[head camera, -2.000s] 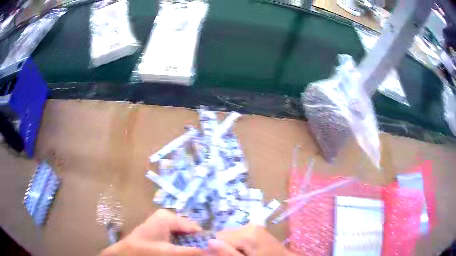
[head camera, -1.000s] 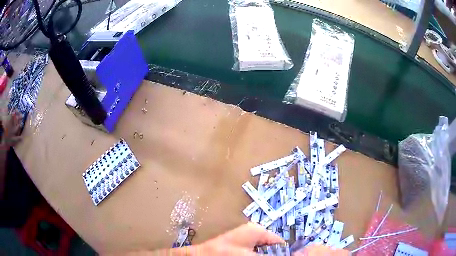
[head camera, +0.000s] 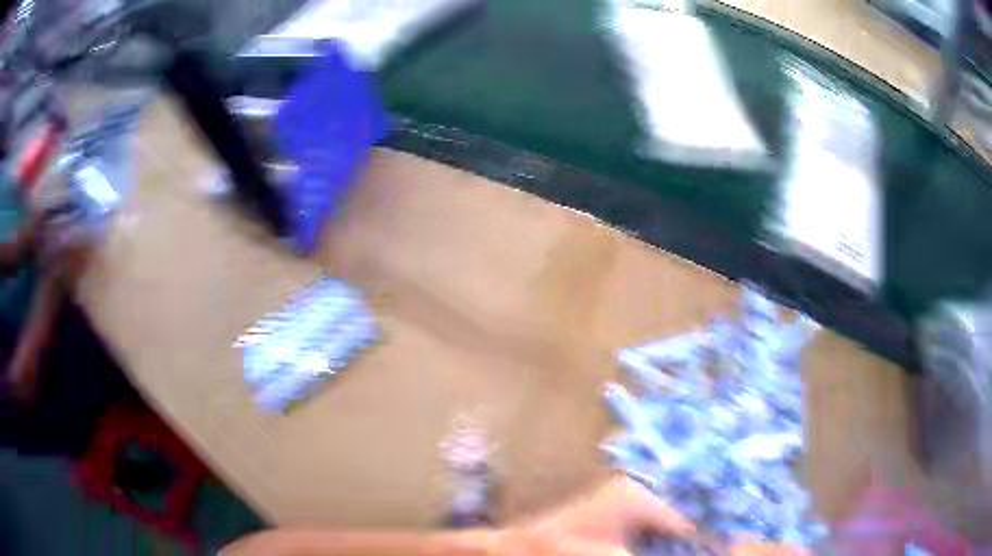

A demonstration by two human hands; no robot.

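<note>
The view is blurred. My left hand (head camera: pixel 593 517) is at the bottom edge, closed on a small dark-dotted board piece (head camera: pixel 661 541), just in front of the strip heap. My right hand (head camera: pixel 761 548) is mostly cut off by the bottom edge beside the piece; its grip cannot be made out. A loose heap of white-blue PCB strips (head camera: pixel 718 418) lies on the cardboard at the right. A part-panel (head camera: pixel 308 345) with rows of parts lies apart at the left. Clipped leads (head camera: pixel 466 440) lie in a small patch with a blurred tool, perhaps cutters (head camera: pixel 470 500), below them.
A blue-violet machine panel (head camera: pixel 326 141) and a hanging black cylinder (head camera: pixel 223 141) stand at the upper left. White bagged blocks (head camera: pixel 832 179) lie on the green belt (head camera: pixel 522 65). Pink wrap (head camera: pixel 892 521) shows lower right. A person's arm (head camera: pixel 44 304) and red stool (head camera: pixel 136 472) are at left.
The view has swung left, so the bench things stand further right than one second ago. The neighbour's arm shows more. My hands remain at the small board piece; the right hand is more cut off than two seconds ago.
</note>
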